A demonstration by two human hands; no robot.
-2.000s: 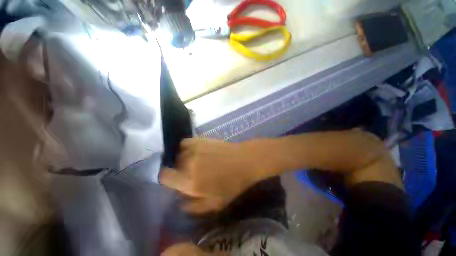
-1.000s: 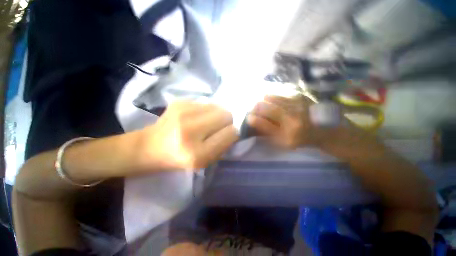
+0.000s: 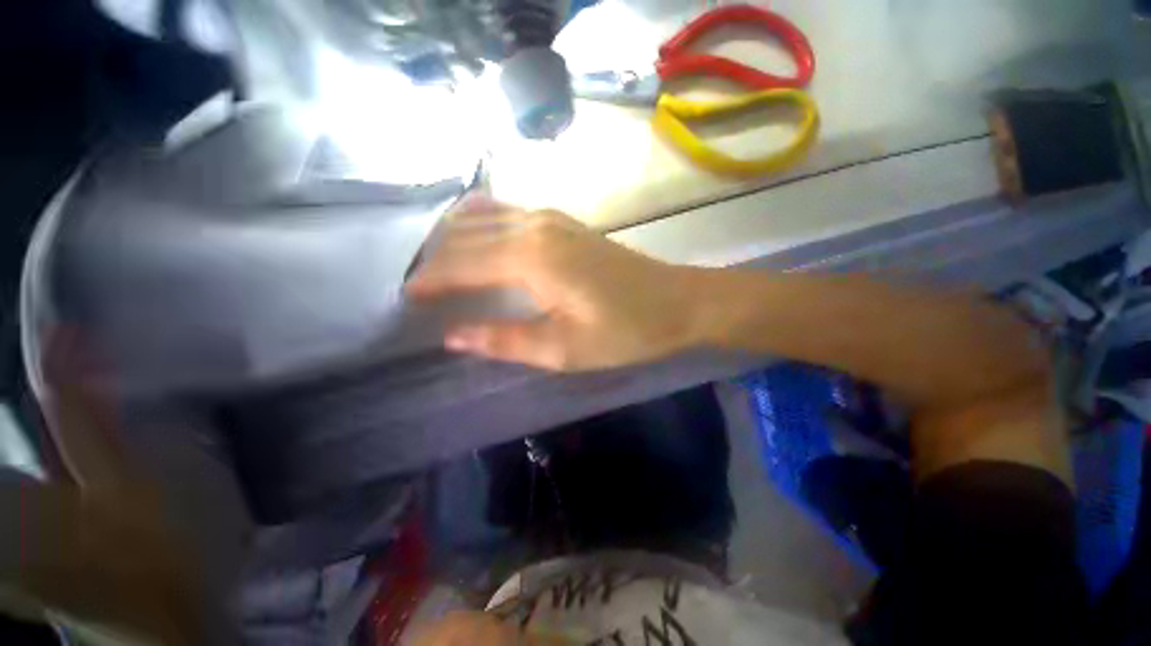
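Note:
Light grey fabric (image 3: 271, 271) lies under the bright lamp, with a dark edge near the needle area. My right hand (image 3: 537, 284) rests at the fabric's right edge, fingers bent on it just below the grey ribbed knob (image 3: 539, 95). The fingertips partly hide the edge, but they appear to hold it. My left hand (image 3: 88, 391) is blurred at the far left, at the fabric's left side; whether it grips is unclear. The needle and presser foot are lost in the glare.
Scissors (image 3: 738, 133) with red and yellow loops lie right of the knob. A dark block (image 3: 1067, 145) sits at the table's right end. A blue basket (image 3: 789, 435) and fabric scraps (image 3: 1086, 328) are below right. Dark cloth (image 3: 101, 76) is at the upper left.
The view has shifted. My left hand has moved from beside my right hand out to the far left. My right hand remains near the needle area. The grey fabric is spread leftward.

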